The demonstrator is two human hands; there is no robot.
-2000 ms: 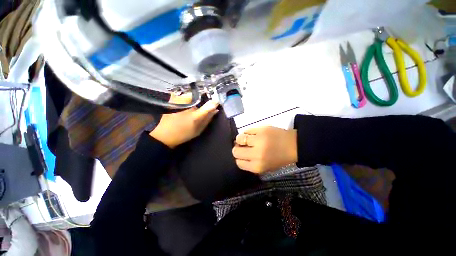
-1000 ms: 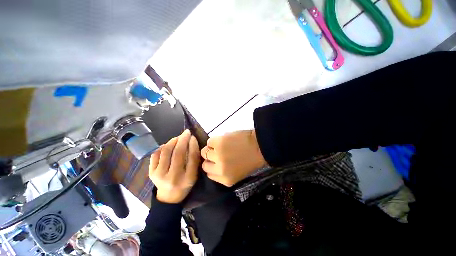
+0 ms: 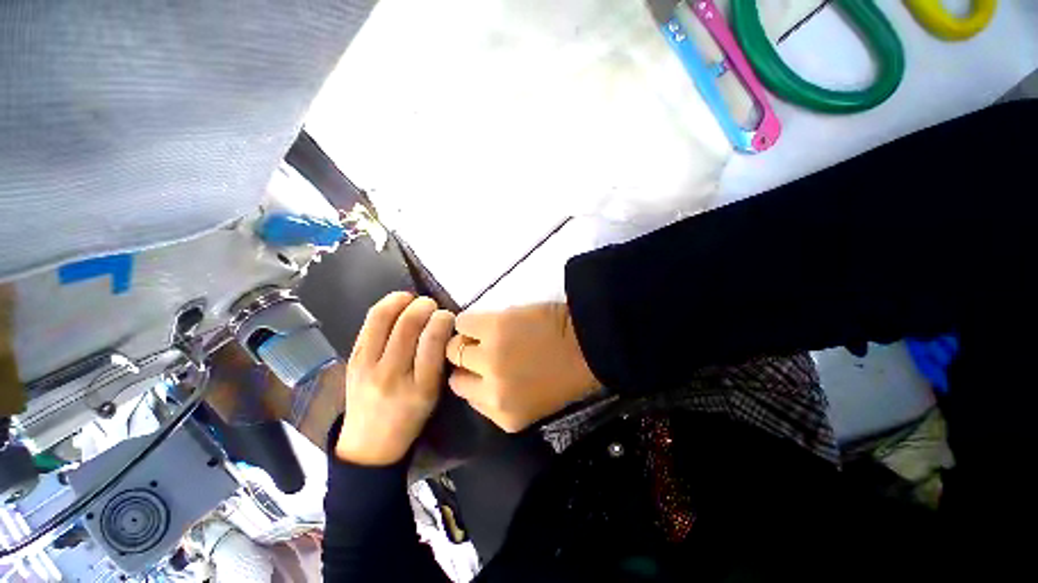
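Note:
A dark fabric panel (image 3: pixel 353 282) lies from the machine's needle area down under both my hands. My left hand (image 3: pixel 393 376) and my right hand (image 3: pixel 512 362) pinch its narrow folded edge (image 3: pixel 423 273) side by side, fingertips nearly touching. Brown plaid fabric (image 3: pixel 245 387) shows left of my left hand, partly hidden. The ribbed grey-blue fitting (image 3: pixel 290 351) stands left of my left hand. The small bright blue part (image 3: pixel 301 230) is beside the cloth edge. The needle itself cannot be made out.
Thread snips (image 3: pixel 728 85) and scissors with a green loop (image 3: pixel 837 103) and a yellow loop lie at the upper right, cut off by the frame. Whitish mesh cloth (image 3: pixel 148 114) fills the upper left. A grey vented unit (image 3: pixel 165 484) is at the lower left. The white table (image 3: pixel 501 125) has a black line.
The view has swung round since two seconds ago. My left hand has come from beside the needle area to close beside my right hand on the edge. Over the last second both hands stay together.

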